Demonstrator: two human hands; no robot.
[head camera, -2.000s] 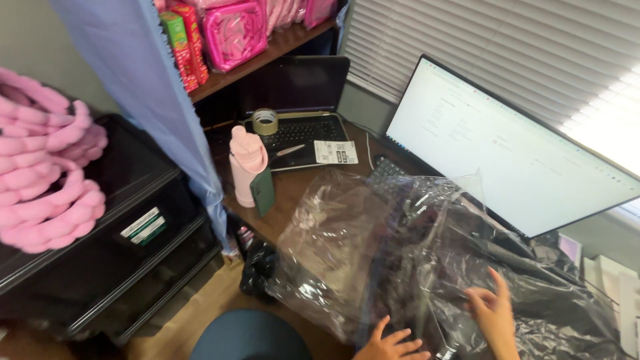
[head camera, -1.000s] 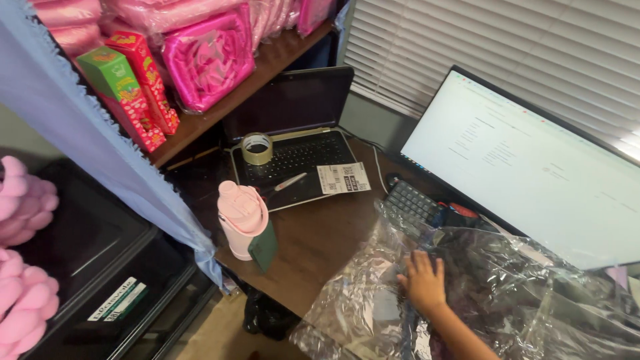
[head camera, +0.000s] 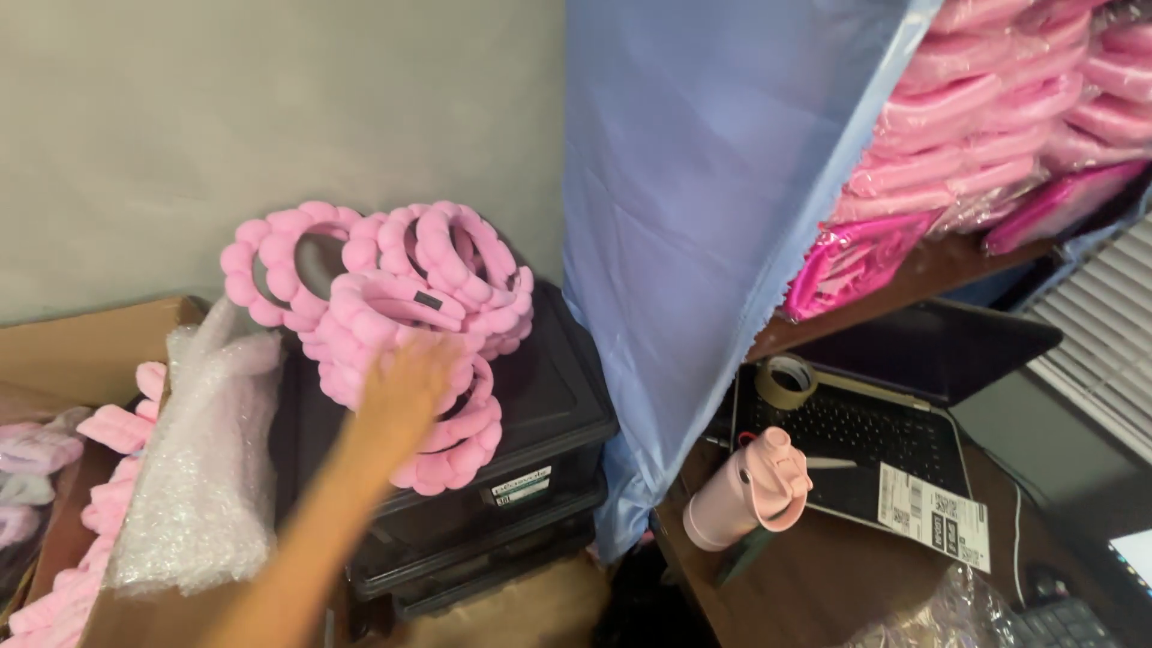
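My left hand (head camera: 409, 382), blurred by motion, reaches from the lower left onto a pile of pink puffy headbands (head camera: 355, 337). Its fingers touch the front of the pile; whether they grip a headband cannot be told. The headbands lie heaped on a black plastic drawer unit (head camera: 558, 396), against the grey wall. One headband near the fingers shows a small dark tag inside. Left of the pile stands a bubble-wrap bundle (head camera: 202, 459). My right hand is out of view.
At the left are an open cardboard box (head camera: 99, 346) and more pink headbands (head camera: 112, 495). A blue curtain (head camera: 684, 225) hangs beside the shelf (head camera: 882, 292). On the desk (head camera: 810, 585) are a pink bottle (head camera: 742, 495), a laptop (head camera: 864, 450), tape (head camera: 786, 382), a printed label (head camera: 936, 517) and clear plastic (head camera: 945, 621).
The view has swung left, from the monitor and plastic bags to the headbands. A hand lay on the clear plastic a second ago; now my left hand is at the headband pile.
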